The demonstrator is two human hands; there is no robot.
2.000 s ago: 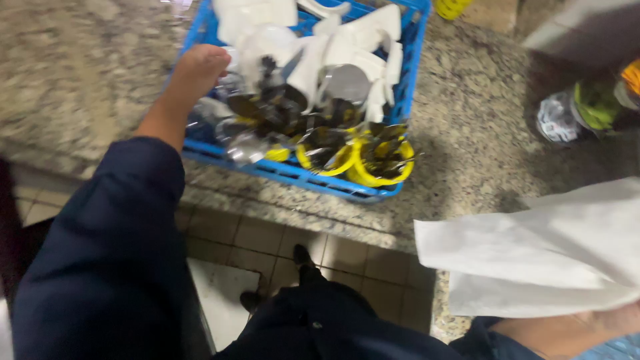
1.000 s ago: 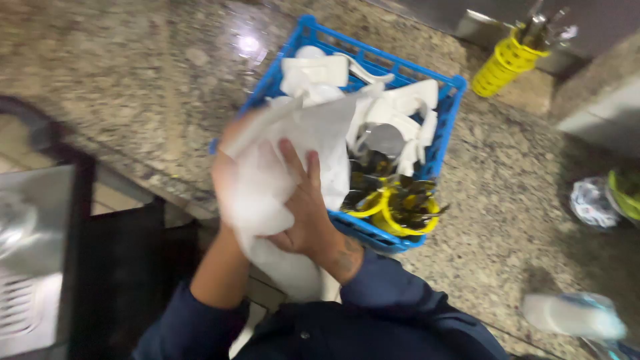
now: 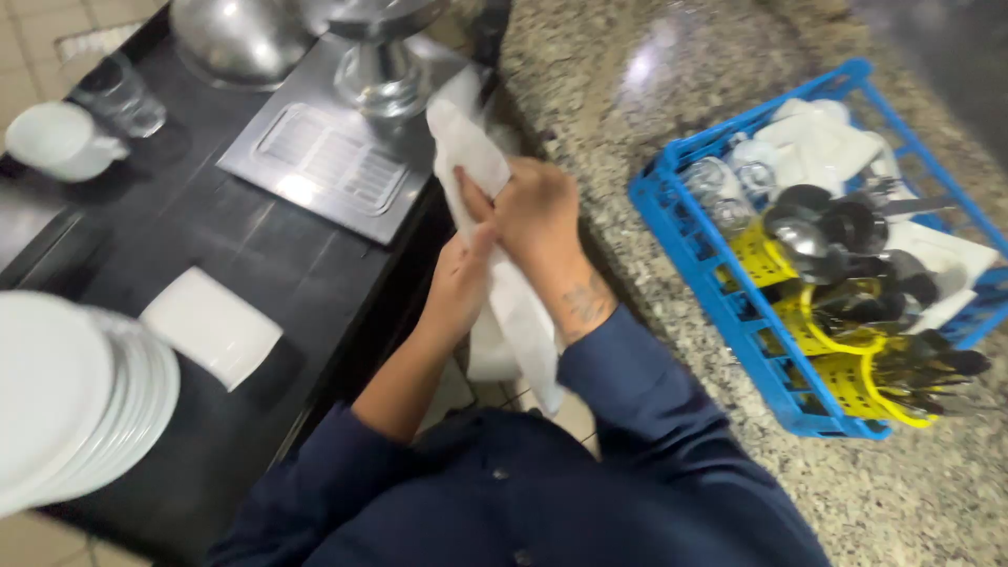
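A white cloth (image 3: 520, 315) hangs between my two hands, over the gap between the dark table and the granite counter. My left hand (image 3: 459, 276) grips it from the left, its thumb against the fabric. My right hand (image 3: 535, 209) closes on the same cloth just above, fingers pointing left. Whether an item is wrapped inside the cloth cannot be told. Right of my hands, a blue plastic rack (image 3: 709, 295) holds white dishes (image 3: 827, 153), small glasses (image 3: 728, 213) and yellow perforated cups (image 3: 843, 378) filled with cutlery.
On the dark table (image 3: 260, 236) at left stand a stack of white plates (image 3: 55, 402), a white rectangular dish (image 3: 211, 327), a white cup (image 3: 59, 140), a clear glass (image 3: 130, 98), a metal drip tray (image 3: 331, 157) and a rounded steel vessel (image 3: 240, 35). The granite counter (image 3: 850, 496) extends at right.
Two seconds ago my left hand was at the blue rack and the cloth was with my right hand; now both hands grip the cloth, away from the rack. The view has swung left.
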